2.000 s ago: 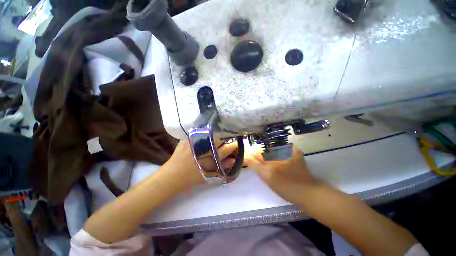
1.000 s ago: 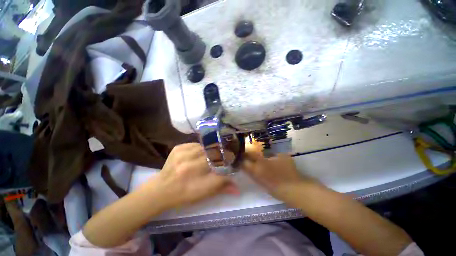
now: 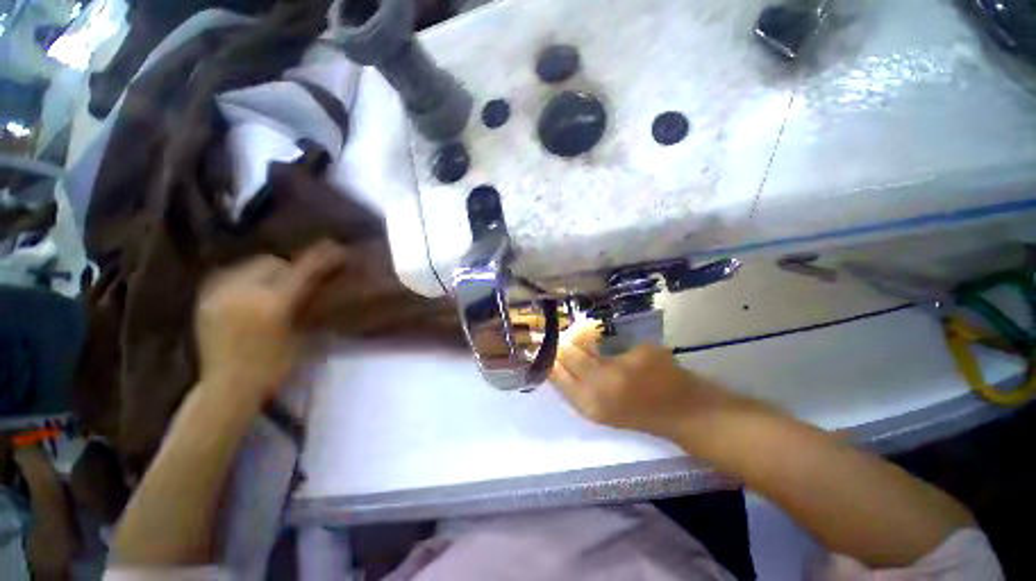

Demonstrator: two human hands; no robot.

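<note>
A brown garment (image 3: 375, 297) with pale inner areas lies crumpled left of the sewing machine, and a narrow part of it reaches to the needle area. My left hand (image 3: 252, 312) is blurred and grips the brown fabric left of the machine head. My right hand (image 3: 613, 380) is at the needle area, fingertips beside the presser foot; the guard and the fingers hide what lies under them, so its hold cannot be told. The white machine head (image 3: 682, 182) has a shiny metal guard (image 3: 483, 329) at its front.
Green and yellow handled scissors (image 3: 986, 358) lie at the right of the machine bed. The table has a grey ridged front edge (image 3: 591, 488). A grey post stands on the machine head. At the lower left another person's arm (image 3: 48, 499) shows near an orange object.
My left hand has moved left from beside the guard onto the brown fabric, which is pulled and blurred. My right hand has stayed near the needle.
</note>
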